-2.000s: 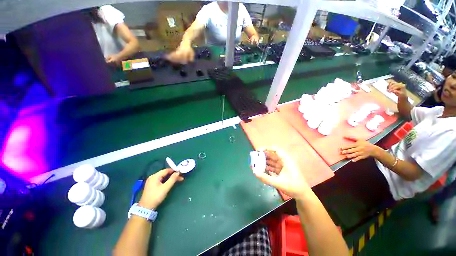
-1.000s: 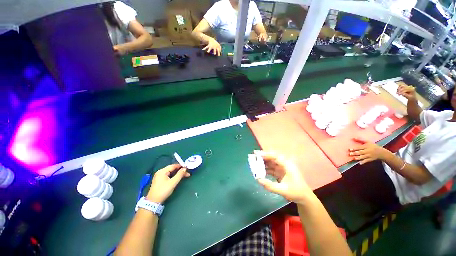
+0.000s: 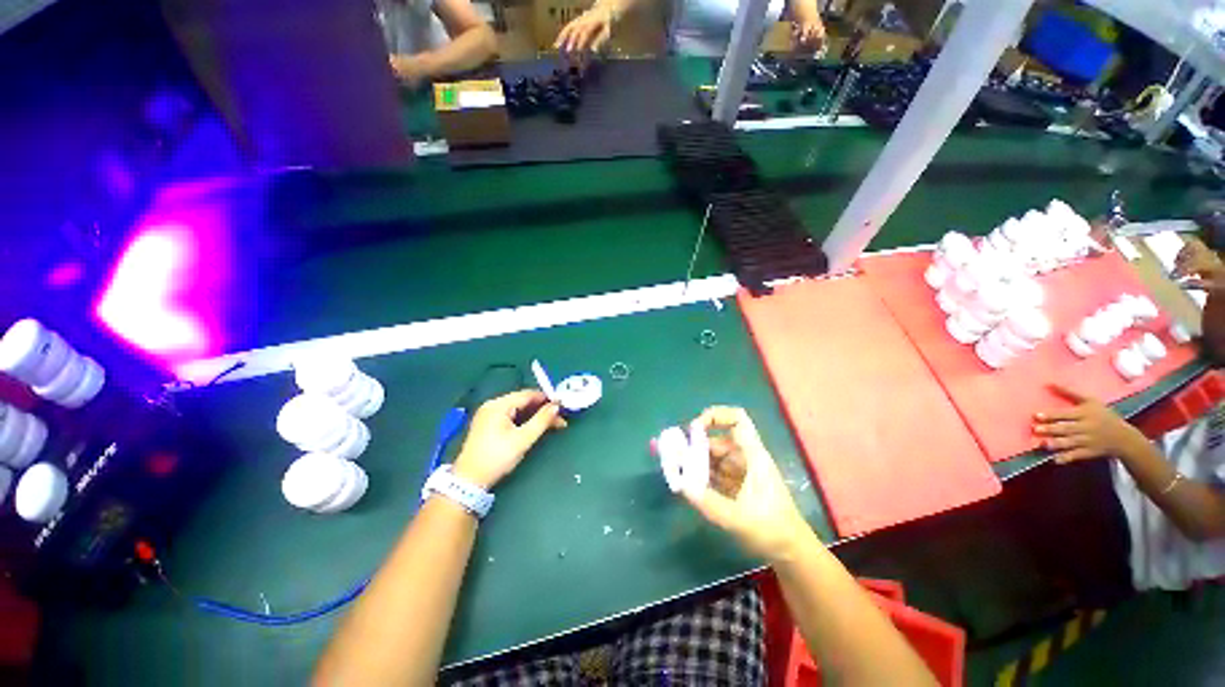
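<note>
My left hand [image 3: 512, 428] holds an open white charging case [image 3: 579, 392] by its edge, just above the green bench; its thin lid stands upright. My right hand [image 3: 736, 486] holds what look like white cases [image 3: 683, 460], pressed together on edge, in the air to the right. The palm side is partly hidden. A blue test lead [image 3: 445, 438] runs beside my left hand, with a thin black end looping behind it. White cases [image 3: 320, 421] stand in short columns left of my left hand.
A black test box [image 3: 101, 490] with cases on top stands at left. Red-orange mats [image 3: 860, 403] lie at right, with piled white cases [image 3: 994, 289]. Black trays [image 3: 759, 235] lie by the post. Loose rings [image 3: 619, 372] lie on the bench. Another person's hand [image 3: 1079, 427] rests at right.
The view has turned left and down, bringing the test box and more blue lead into sight. Both hands keep their hold; the cases in my right hand are tilted differently.
</note>
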